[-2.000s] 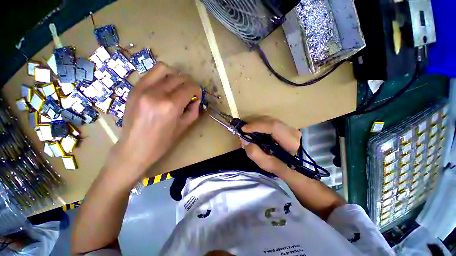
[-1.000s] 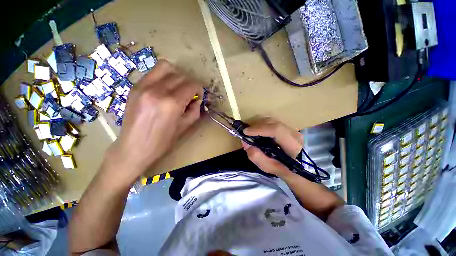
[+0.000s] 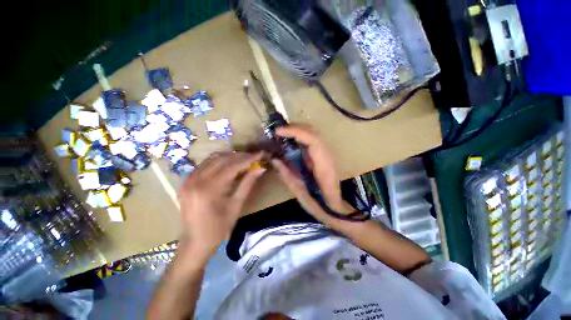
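My left hand [image 3: 216,194] pinches a small yellow-edged piece [image 3: 257,165], likely a battery cell, at its fingertips; the hands and piece are blurred. My right hand [image 3: 307,164] holds the black soldering iron [image 3: 275,119], its thin metal prongs pointing up and away from me. The right fingertips are close to the left ones; whether they touch the piece I cannot tell. A circuit board [image 3: 219,129] with white patches lies alone on the tan board [image 3: 250,206]. A pile of circuit boards and cells [image 3: 150,132] lies to its left.
A black fan [image 3: 294,37] and a grey box of silver bits [image 3: 382,56] stand at the back. Stacked clear trays [image 3: 37,219] are at the far left. A tray of cells [image 3: 519,212] is at the right, with one loose cell [image 3: 474,163] above it. A blue bin [image 3: 551,50] is far right.
The iron has swung from pointing up-left at the left fingertips to pointing away from me. Both hands have drawn lower and closer together. A board now lies alone beside the pile. The view has shifted.
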